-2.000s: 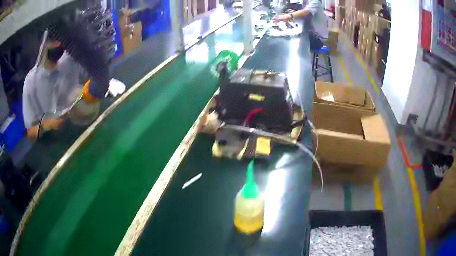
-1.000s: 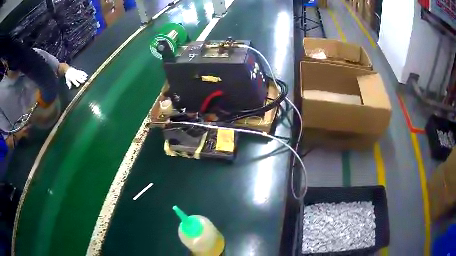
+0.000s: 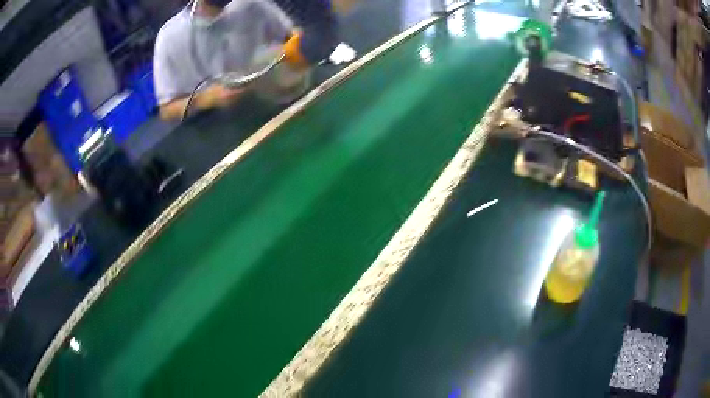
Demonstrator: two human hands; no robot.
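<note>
A squeeze bottle [image 3: 572, 270] with yellow liquid and a green pointed nozzle stands on the dark green bench [image 3: 459, 288], right of the middle. A thin white stick [image 3: 483, 207] lies on the bench up and left of the bottle. Neither of my hands is in the picture. At the lower edge there is a small blue spot that I cannot make out. The picture is somewhat blurred.
The green conveyor belt [image 3: 288, 233] with its chipped cream rail [image 3: 374, 272] runs left of the bench. A dark station [image 3: 576, 105] with a green reel [image 3: 532, 36] stands behind the bottle. Cardboard boxes [image 3: 677, 210] and a black bin [image 3: 640, 359] are at right. A person [image 3: 226, 50] sits across the belt.
The view has swung left, so the bottle, stick and station now show further right and more of the belt is visible. The bottle and stick still rest on the bench.
</note>
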